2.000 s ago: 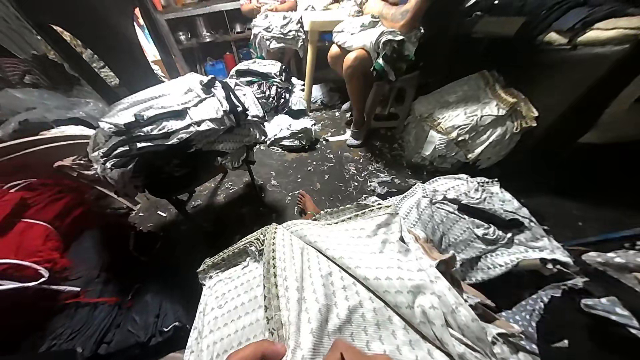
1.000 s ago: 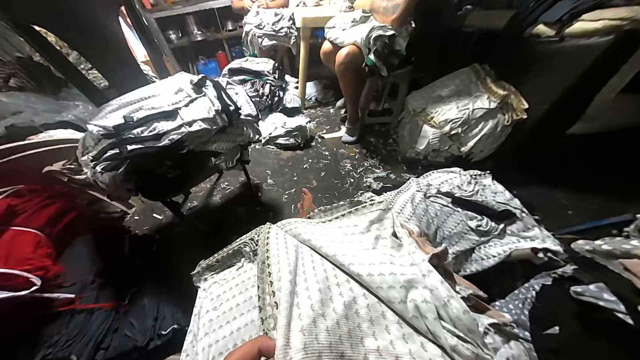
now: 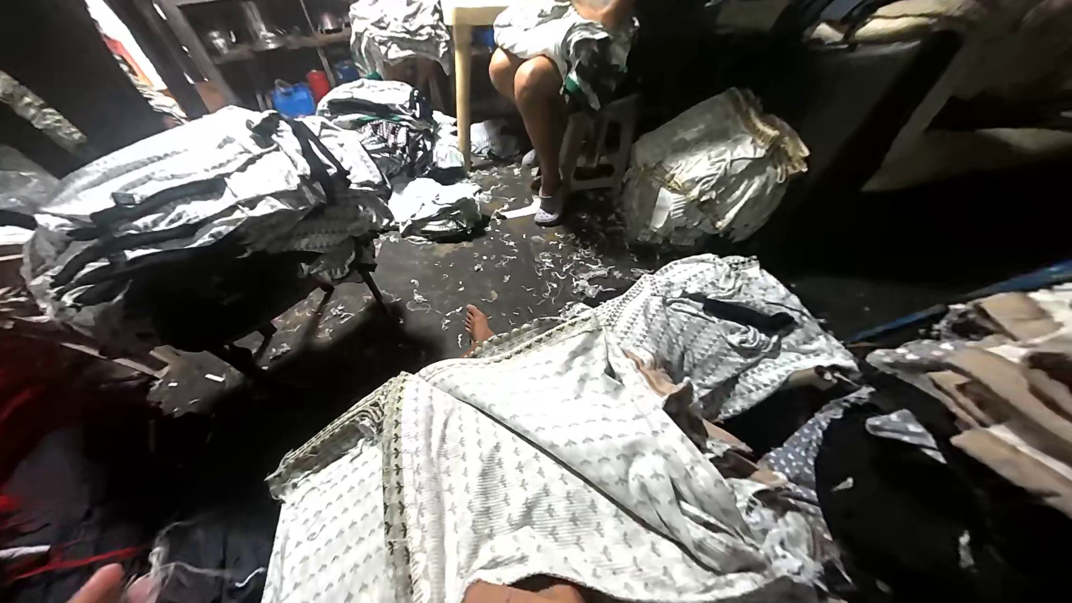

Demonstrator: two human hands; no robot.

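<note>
A pale printed fabric point(image 3: 536, 469) with small grey motifs and a darker green-edged seam spreads over my lap. At the bottom left edge, the fingertips of my left hand point(image 3: 109, 584) show, blurred, beside loose threads point(image 3: 197, 569) and away from the fabric; whether they pinch anything cannot be told. Bare skin point(image 3: 523, 591) shows at the bottom centre under the fabric's edge; it may be part of my right hand or my leg. More patterned cloth point(image 3: 712, 327) lies bunched at the fabric's far right side. A bare foot point(image 3: 477, 325) shows just beyond the fabric.
Garments lie piled on a dark stand point(image 3: 193, 193) at left. Ahead, a seated person point(image 3: 536, 92) has cloth on the lap; a cloth bundle point(image 3: 712, 167) sits to the right. Thread scraps litter the floor point(image 3: 435, 276). Fabric scraps point(image 3: 1005, 377) lie at right, red cloth point(image 3: 42, 402) at left.
My left hand has moved left, off the printed fabric, to the lower left corner. The fabric on my lap has stayed much as it was.
</note>
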